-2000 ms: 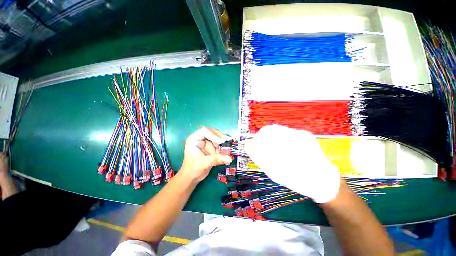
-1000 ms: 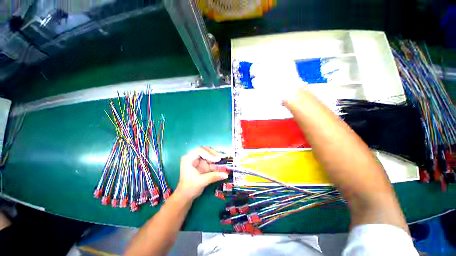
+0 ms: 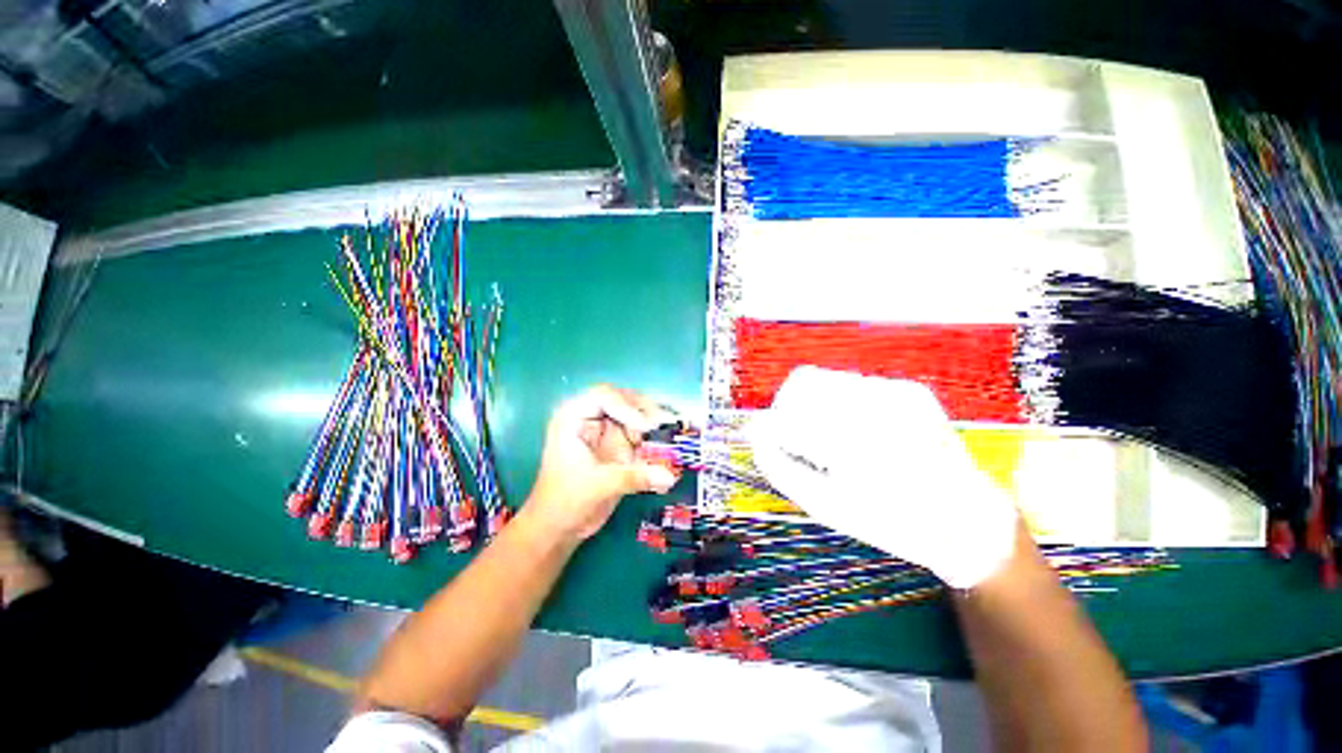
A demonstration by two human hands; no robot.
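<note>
My bare left hand [image 3: 592, 464] holds a small red and black connector housing [image 3: 662, 453] between thumb and fingers at the tray's near left corner. My white-gloved right hand [image 3: 868, 456] is just right of it, its fingertips close to the housing at thin wires that run from it. The glove hides the fingertips, so its exact grip is hard to see. It covers part of the yellow wires [image 3: 989, 453] and the edge of the red wires [image 3: 876, 368]. A pile of part-filled harnesses [image 3: 721, 611] lies in front of the tray, red and black housings at left.
The cream wire tray [image 3: 1177, 133] also holds blue wires [image 3: 883, 177], white wires [image 3: 883, 269] and black wires [image 3: 1163, 375]. A fanned harness bundle [image 3: 405, 397] lies at left. Another heap [image 3: 1303, 265] is right of the tray. A metal upright [image 3: 618, 103] stands behind. A person's arm [image 3: 18, 566] shows at far left.
My right hand has come back from over the blue and white wires to beside the housing. My left hand still holds the housing in about the same place. The view has shifted slightly.
</note>
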